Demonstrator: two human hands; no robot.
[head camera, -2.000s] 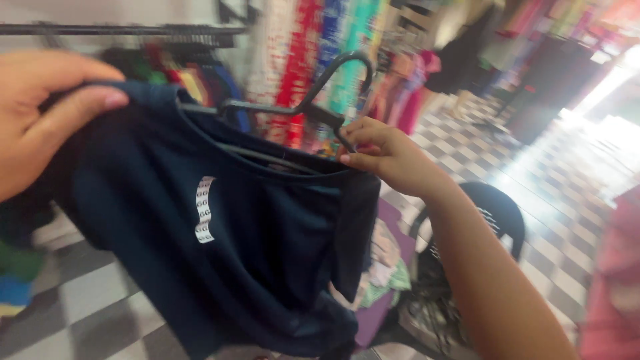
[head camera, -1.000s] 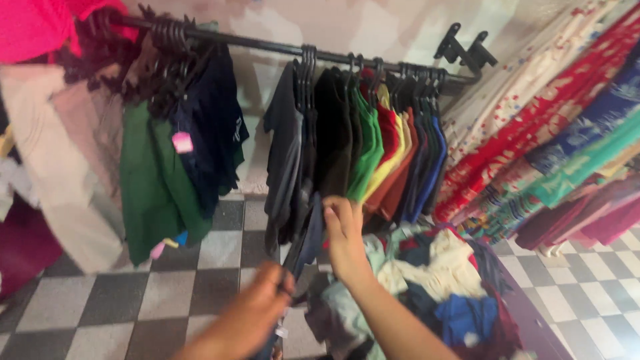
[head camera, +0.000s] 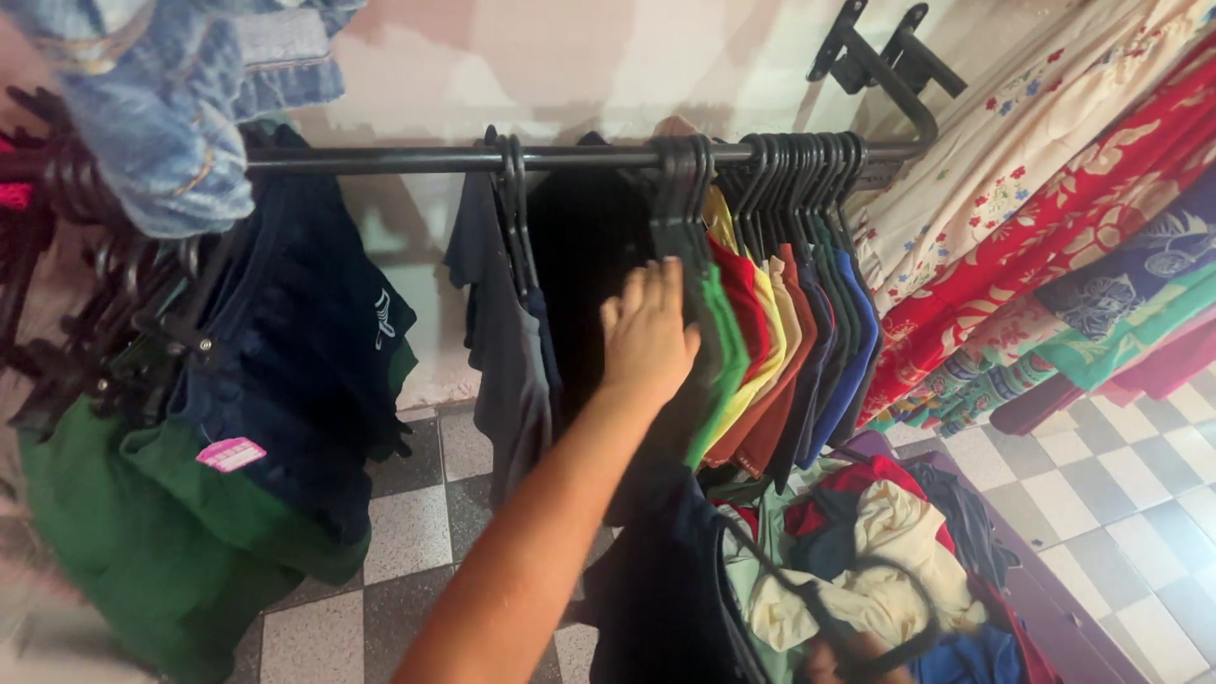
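My left hand (head camera: 651, 332) reaches up to the rack with its fingers extended, against dark shirts hanging beside a green shirt (head camera: 722, 361). No grip on them shows. At the bottom right, my blurred right hand (head camera: 841, 660) is on a black hanger (head camera: 817, 594) that carries a dark navy shirt (head camera: 665, 570); the frame edge cuts off most of this hand. The shirt hangs below my left forearm. Above, a black metal clothes rail (head camera: 399, 160) holds black hangers. Left of my hand are a black garment (head camera: 584, 256) and a grey shirt (head camera: 508, 380).
Dark blue (head camera: 275, 351) and green garments (head camera: 104, 532) hang at left, with denim (head camera: 171, 114) over the rail. A purple bin (head camera: 1054, 589) of loose clothes stands lower right. Patterned fabrics (head camera: 1045, 218) hang at right. The floor (head camera: 408, 532) is checkered.
The view has swung to the rack. The navy shirt, held up by both my hands two seconds ago, is now low at my right hand. My left hand has moved up to the hanging shirts.
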